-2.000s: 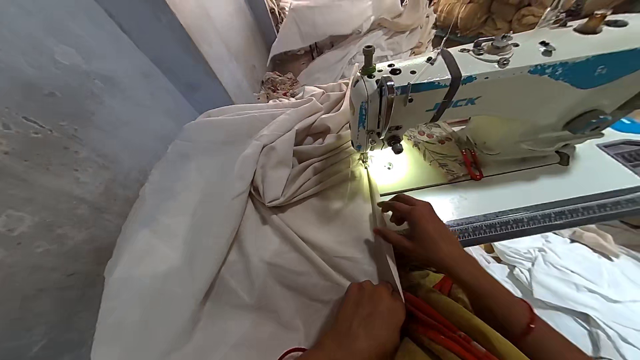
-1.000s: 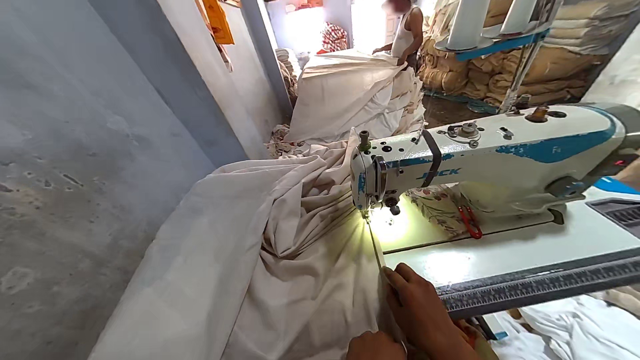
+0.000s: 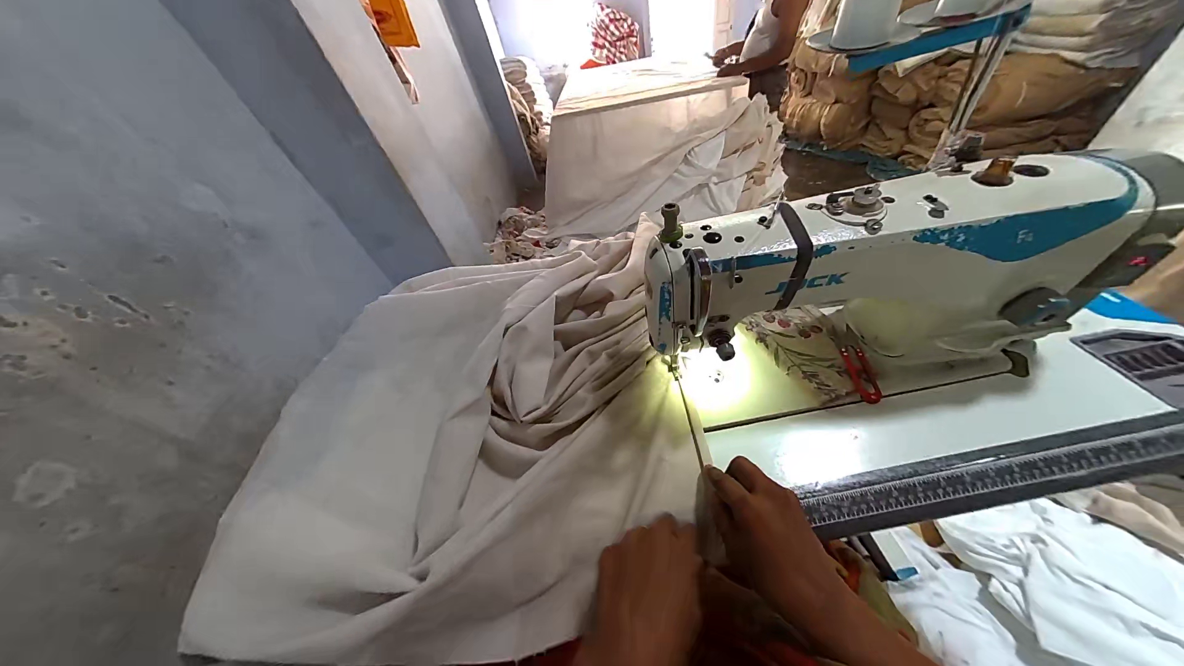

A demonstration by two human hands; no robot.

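Note:
Off-white cloth [image 3: 388, 462] lies bunched over the left of the table, its right edge running under the needle of a Jack sewing machine [image 3: 888, 240], where a lamp shines. My right hand [image 3: 763, 518] pinches the folded edge between thumb and fingers, a short way on my side of the needle. Beside it on the left, my left hand [image 3: 647, 583] rests on the cloth near its front edge, slightly blurred; its fingertips are hard to make out. Red-handled thread snips [image 3: 860, 370] lie by a piece of floral fabric [image 3: 800, 347] under the machine's arm.
A grey wall [image 3: 166, 324] stands close on the left. A measuring scale [image 3: 999, 476] runs along the table's front edge, with white cloth [image 3: 1045, 573] below. Behind are a cloth-covered table [image 3: 647, 139], a person [image 3: 768, 42] beside it, brown bundles [image 3: 999, 102] and a thread stand [image 3: 980, 83].
The view has tilted up and now takes in more of the room. Between the earliest frame and now, my right hand has gone from spread fingers by the edge to pinching it.

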